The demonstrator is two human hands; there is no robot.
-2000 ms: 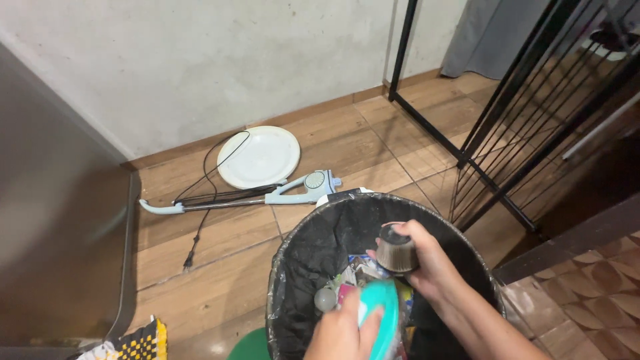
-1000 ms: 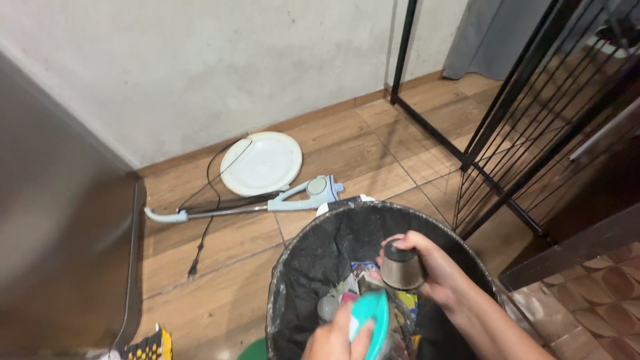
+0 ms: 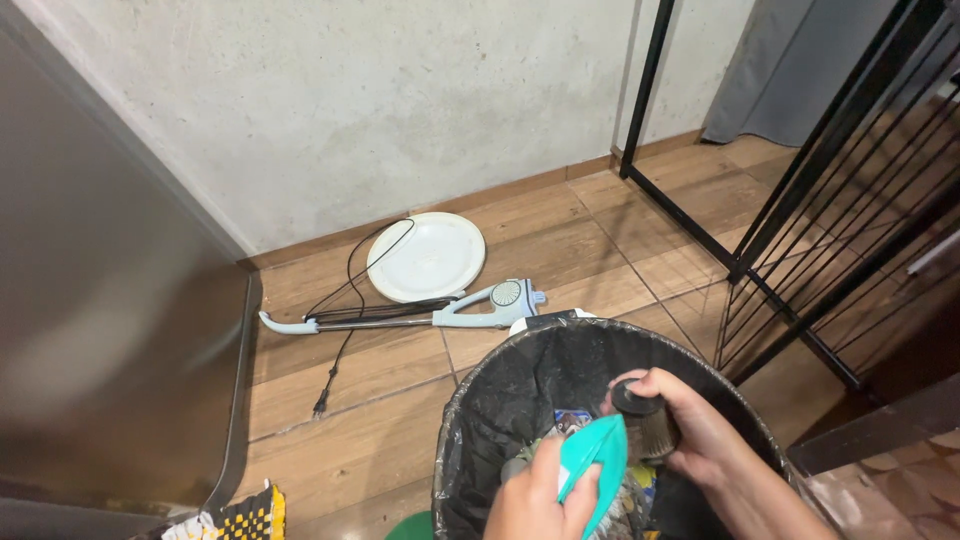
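Note:
My left hand (image 3: 536,495) grips a teal brush (image 3: 600,465), probably by its handle part, over a trash bin lined with a black bag (image 3: 499,382). To its right, my right hand (image 3: 690,427) holds a small cylindrical filter with a black cap (image 3: 645,420), tilted over the same bin. The lower part of the brush is partly hidden and blurred. Mixed trash, with wrappers and plastic, lies in the bin below both hands.
Behind the bin, a light blue upright vacuum body (image 3: 487,304) with a black cord lies beside a white round lid (image 3: 427,255). A black metal rack (image 3: 780,300) stands right, a grey appliance (image 3: 120,300) left. A green object (image 3: 411,527) and a woven mat (image 3: 251,517) sit low.
My right hand has turned the filter, so its black cap now faces more toward the camera. The teal brush has come up close beside the filter.

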